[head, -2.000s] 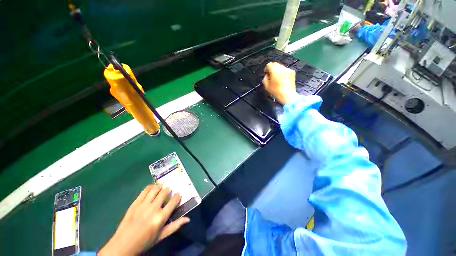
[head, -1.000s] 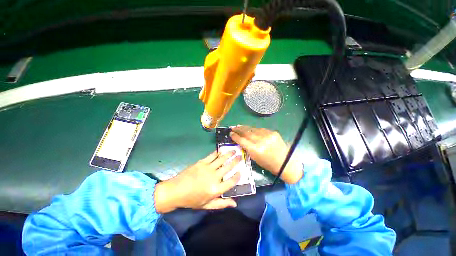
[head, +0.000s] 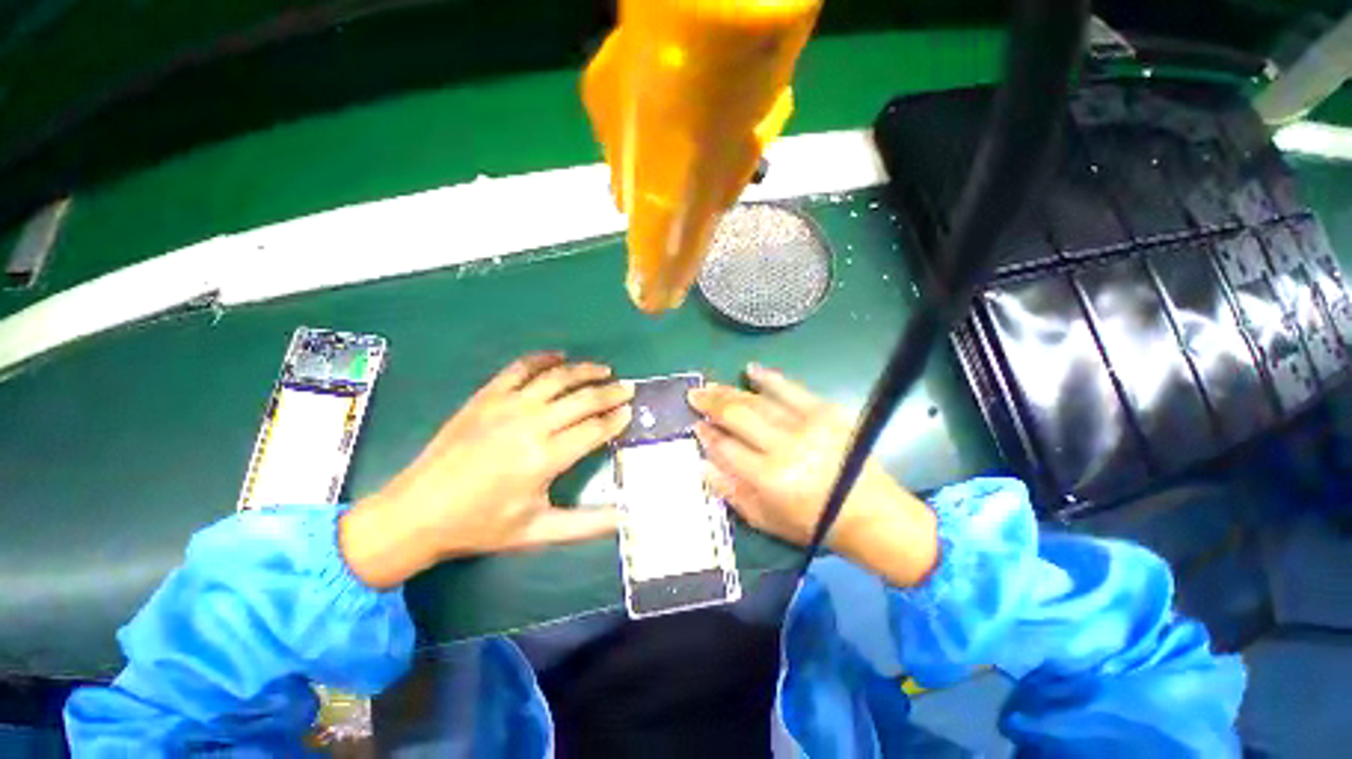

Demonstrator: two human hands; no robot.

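Note:
A phone body (head: 675, 512) lies on the green mat in front of me, with a black cover (head: 663, 409) over its far end and a white battery area below. My left hand (head: 512, 452) rests at its left side, fingertips at the cover's left edge, thumb near the phone's side. My right hand (head: 786, 452) is at the right side, fingertips on the cover's right edge. The yellow-orange electric screwdriver (head: 685, 148) hangs above and behind the phone, its upper end cut off by the picture's top.
A second phone body (head: 309, 430) with a green board end lies at left, partly behind my sleeve. A round screw dish (head: 765, 264) stands behind the phone. A black blister tray (head: 1186, 319) lies at right. A blurred black cord (head: 949, 282) crosses the view. A white rail (head: 430, 230) borders the conveyor.
My left hand has moved from the battery area to the cover's left edge. My right hand stays at the cover's right side. The view has shifted, and the screwdriver shows higher.

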